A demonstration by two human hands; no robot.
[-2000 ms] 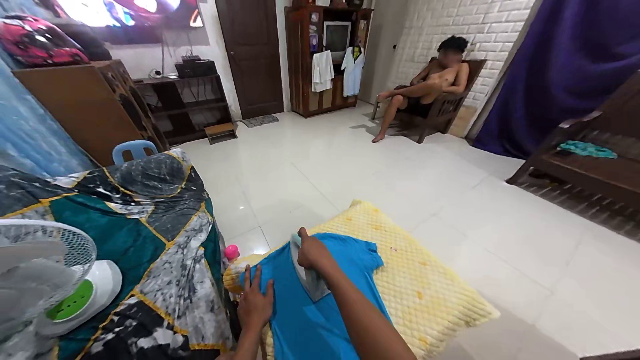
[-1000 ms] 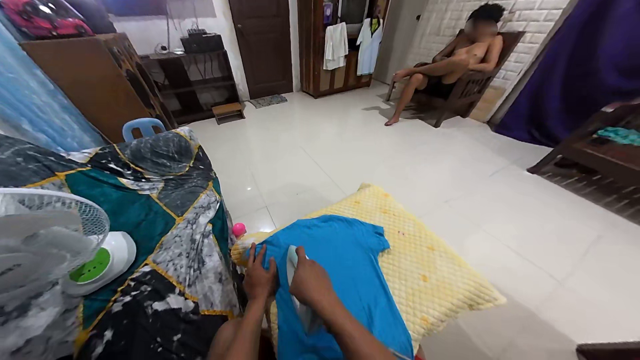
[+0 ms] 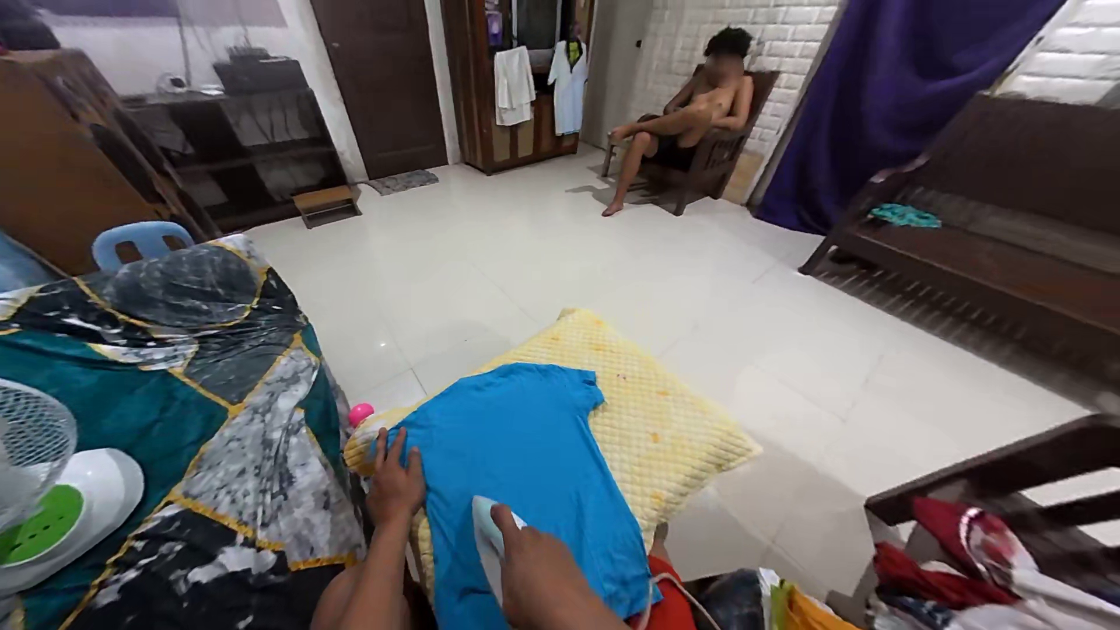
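A blue T-shirt [image 3: 516, 437] is spread over a yellow quilted pad [image 3: 647, 402]. My right hand [image 3: 547, 569] grips a clothes iron [image 3: 487, 542], which rests on the lower left part of the shirt; its soleplate and most of its handle are hidden. Near the shirt's left sleeve, my left hand [image 3: 396, 477] lies with fingers spread on the fabric and holds nothing. A pale cord [image 3: 687, 595] runs beside the shirt's lower right edge.
To the left are a patterned cover [image 3: 254, 437] and a white fan base [image 3: 105, 490]. A pink ball [image 3: 360, 413] touches the pad. Clothes [image 3: 962, 560] lie at lower right. Further off, a person [image 3: 691, 114] sits in a wooden chair beyond the tiled floor.
My right hand has moved the iron down the shirt, away from the collar and sleeves. My left hand stays by the left sleeve. The view has shifted, bringing the clothes at lower right into sight.
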